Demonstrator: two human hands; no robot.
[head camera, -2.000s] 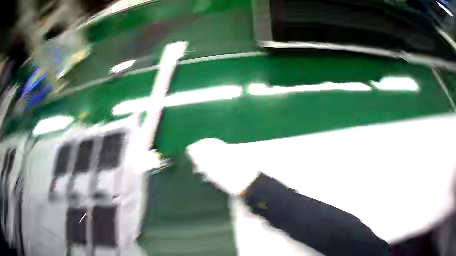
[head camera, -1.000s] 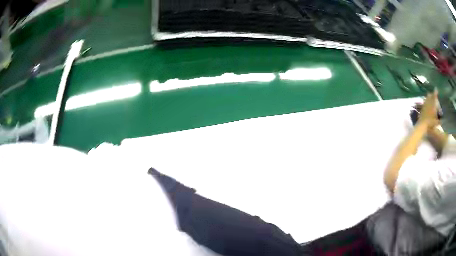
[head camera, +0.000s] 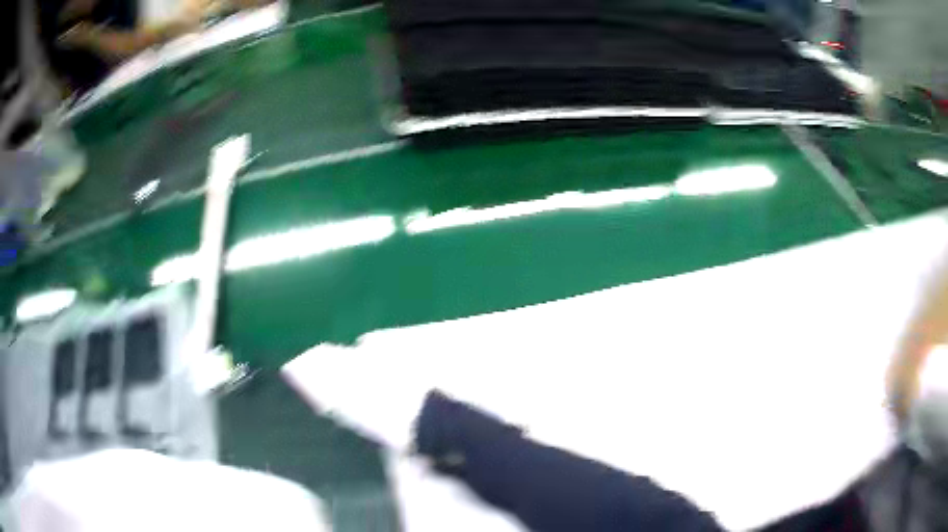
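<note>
My right hand (head camera: 348, 390), in a white glove, reaches left from a dark sleeve. It blends into the white bench sheet (head camera: 665, 384), so its fingers and anything in them cannot be made out. A white lined tray (head camera: 187, 400) lies at the left, with dark frames (head camera: 143, 349) showing in its upper pockets. A smooth white shape (head camera: 172, 499) covers the tray's near part at the lower left; I cannot tell what it is. I cannot make out my left hand.
A long white strip (head camera: 215, 244) lies across the green mat (head camera: 499, 270), with a small shiny pile (head camera: 224, 372) near its end. Wide black trays (head camera: 561, 62) stand at the far side. Another person's blurred arm (head camera: 920, 333) is at the right edge; more people are at the upper left.
The view swung right, then partly back left, bringing the lined tray into view again. The large white shape at the left now sits lower and covers less.
</note>
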